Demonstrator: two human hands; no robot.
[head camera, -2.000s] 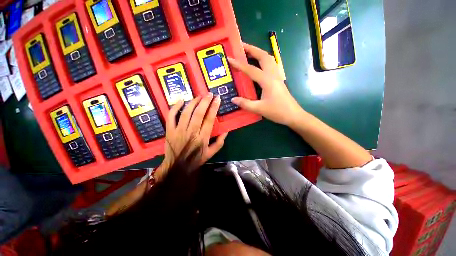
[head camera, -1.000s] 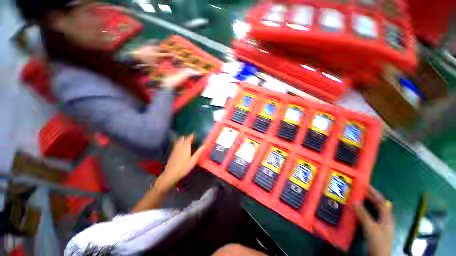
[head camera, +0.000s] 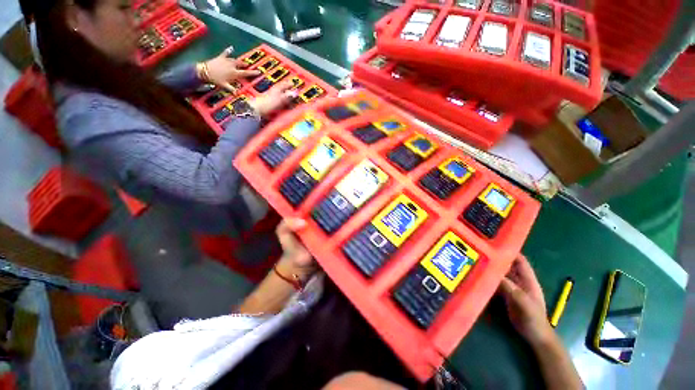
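Note:
A red phone tray (head camera: 469, 324) is held up and tilted in front of me, with two rows of keypad phones in its pockets. The keypad phones (head camera: 437, 279) lie face up, with yellow surrounds and black keypads; several screens are lit blue or white. My left hand (head camera: 294, 247) is at the tray's near left edge, its fingers partly hidden under the tray. My right hand (head camera: 524, 297) grips the tray's right edge, fingertips partly behind it.
A smartphone (head camera: 620, 316) and a thin yellow and black pen-like tool (head camera: 562, 302) lie on the green bench at right. Stacked red trays (head camera: 488, 65) stand beyond, beside an open cardboard box (head camera: 568, 145). At left a person (head camera: 145, 145) works over another phone tray (head camera: 268, 52).
The view has swung left, showing the neighbouring person and stacked trays. The tray has been lifted and tilted. My left hand has moved from the phones to the tray's edge.

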